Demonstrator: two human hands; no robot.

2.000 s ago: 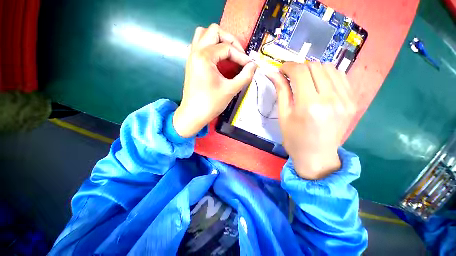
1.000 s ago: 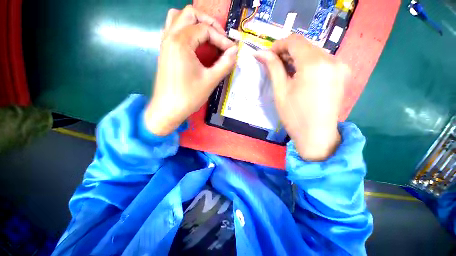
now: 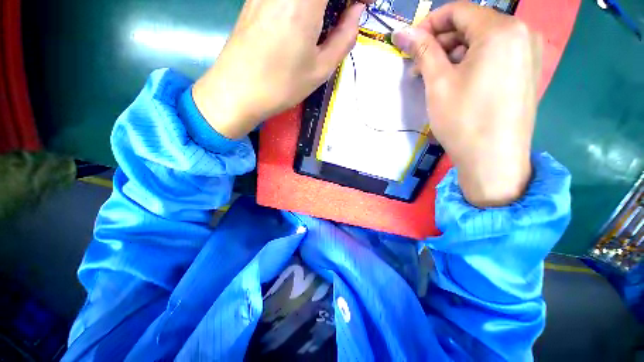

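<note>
The open tablet point(image 3: 306, 152) lies on a red-orange foam pad point(image 3: 332, 208). Its large white battery point(image 3: 374, 92) has yellow tape edges, and a thin dark wire point(image 3: 355, 90) curves over it. My left hand point(image 3: 275, 60) is over the tablet's upper left edge, partly cut off by the top of the picture; its fingertips are near the board end and what they hold is unclear. My right hand point(image 3: 480, 92) is at the battery's upper right, with thumb and finger pinched at the end of a thin dark strip point(image 3: 381, 20). The blue board is mostly out of view or covered.
Green bench top point(image 3: 141, 85) surrounds the pad. A red-orange stack point(image 3: 15, 85) stands at the far left. A blue-handled tool point(image 3: 620, 15) lies at the upper right. A clear parts tray point(image 3: 625, 230) with orange and silver strips is at the right edge.
The view has shifted, so less of the board shows. My left hand is now farther up, at the picture's top edge. My right hand is nearer the battery's upper right corner, and the thin dark strip shows.
</note>
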